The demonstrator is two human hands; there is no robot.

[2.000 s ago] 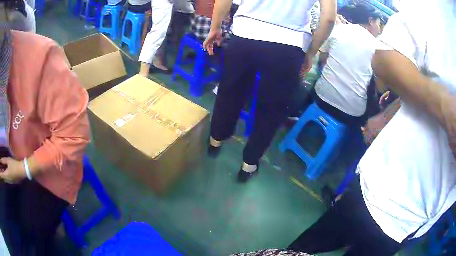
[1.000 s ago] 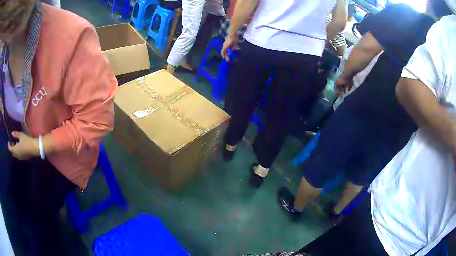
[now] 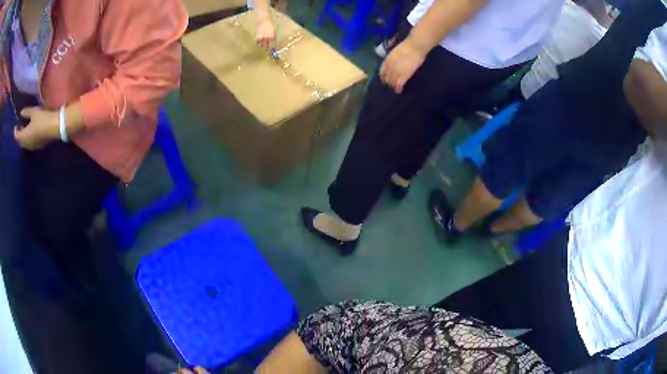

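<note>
Nearest in front of me is a bright blue plastic stool (image 3: 216,292), its square textured seat with a small centre hole seen from above. A few fingertips, small and cut off by the bottom edge, show at the stool's near edge; I cannot tell which hand they belong to or whether they hold anything. Black-and-pale lace-patterned cloth (image 3: 424,336) with bare skin at its left end fills the bottom middle. No other hand of mine is visible.
A large taped carton (image 3: 307,77) stands on the green floor (image 3: 387,256), with another person's hand on its top. A person in an orange jacket (image 3: 132,66) is at left. Several people stand or sit at right, among lighter blue stools.
The view has tilted down, so more of the stool and lace cloth shows. The person beside the carton has stepped and turned. A hand now reaches onto the carton's top.
</note>
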